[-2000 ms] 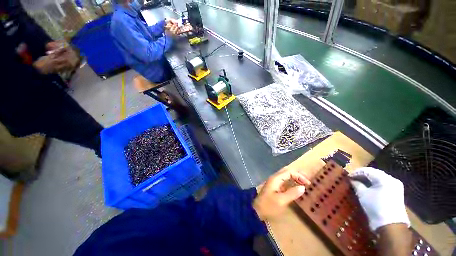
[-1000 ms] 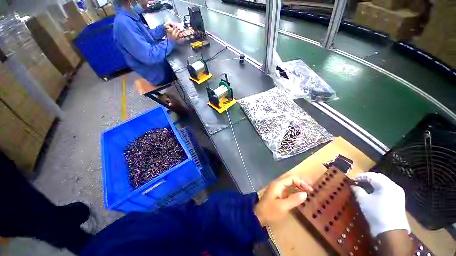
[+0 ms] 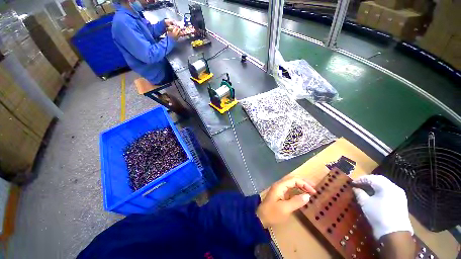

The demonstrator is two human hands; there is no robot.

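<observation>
The reddish-brown jig [image 3: 328, 210] lies aslant on the tan board [image 3: 298, 238]. Its far rows of holes look dark, and small silvery parts show in nearer holes. My bare left hand [image 3: 285, 201] is at the jig's left edge, thumb and fingertips close together; whether a small part is between them cannot be made out. My right hand [image 3: 382, 205], in a white glove, is over the jig's right edge, fingers bent; what it holds, if anything, is hidden. Small black pieces [image 3: 343, 165] lie at the jig's far end.
A clear bag of parts [image 3: 285, 121] lies beyond the board, another bag [image 3: 308, 81] behind it. Solder reels [image 3: 222, 93] stand further along the bench. A black fan [image 3: 429, 174] is at right. A blue crate [image 3: 112, 174] stands on the floor at left. Another worker [image 3: 139, 43] sits further up.
The person standing at the left has gone out of view. My hands stay at the jig's far half, with only slight shifts of the fingers and the view.
</observation>
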